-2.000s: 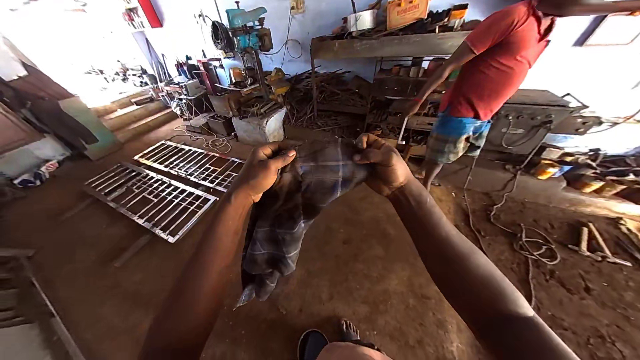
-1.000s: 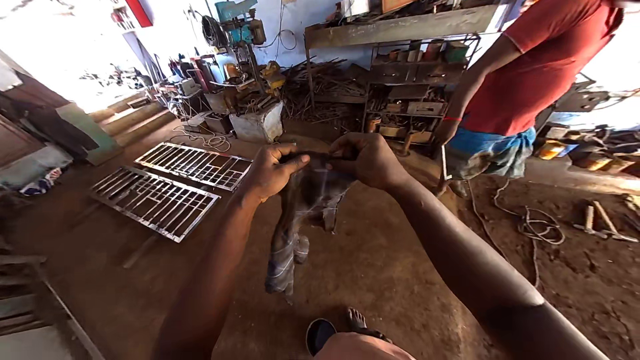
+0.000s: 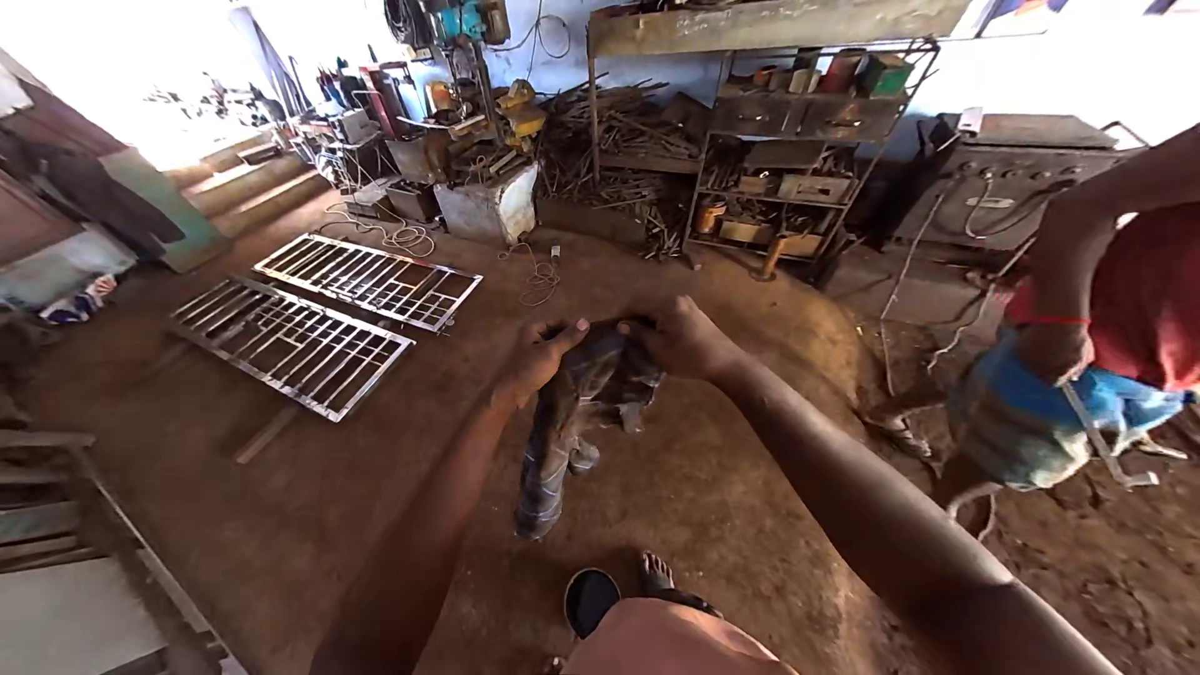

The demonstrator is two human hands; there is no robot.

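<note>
A dark checked cloth garment (image 3: pixel 548 459) hangs between my hands over the earthen floor, bunched at the top, with a longer part trailing below on the left. My left hand (image 3: pixel 544 361) pinches its upper left edge, thumb on top. Close by, my right hand (image 3: pixel 680 342) grips the upper right edge, with its fingers partly hidden. Beneath the garment, one of my feet (image 3: pixel 656 572) shows bare beside a dark round shape (image 3: pixel 592 602) that I cannot identify.
Two metal grilles (image 3: pixel 300 352) lie on the floor at left. A drill press (image 3: pixel 469 56), a metal shelf rack (image 3: pixel 797 187) and scrap rods (image 3: pixel 619 131) stand behind. At right, a person in red (image 3: pixel 1148 291) holds a metal tool (image 3: pixel 1102 436); cables trail nearby.
The garment, spread wide between my hands two seconds ago, is now bunched, and my hands are closer together. The person in red has moved right and nearer.
</note>
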